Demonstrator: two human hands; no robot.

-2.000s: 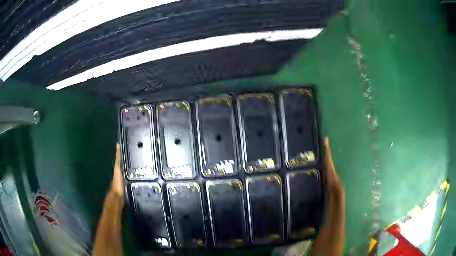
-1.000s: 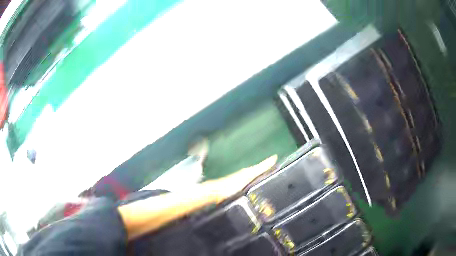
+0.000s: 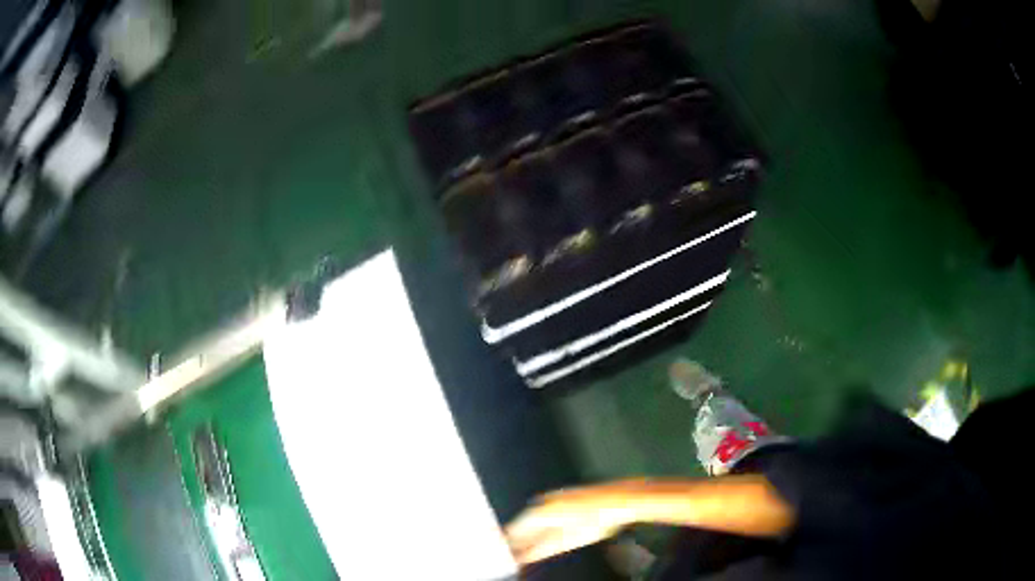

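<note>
My right hand (image 3: pixel 556 525) is at the bottom centre, blurred, its forearm coming from a dark sleeve at the right. Its fingers are at the edge of the white cover sheet (image 3: pixel 380 426); whether they grip anything cannot be told. A dark patch below the hand is cut off by the picture's edge. My left hand is not in view. A stack of black trays (image 3: pixel 602 148) with white bands stands on the green floor beyond the hand. Its top shows two rows with gold specks.
The green conveyor belt (image 3: pixel 267 482) runs beside the cover sheet at lower left. A grey metal frame (image 3: pixel 62 352) is at the left. A pale object with red marks (image 3: pixel 732 437) is near the sleeve. A yellow-edged floor marking (image 3: pixel 944 403) is at the right.
The view has swung round. The filled tray that was by my arm is out of the picture or hidden. The tray stack now appears at upper centre, the cover sheet at lower left.
</note>
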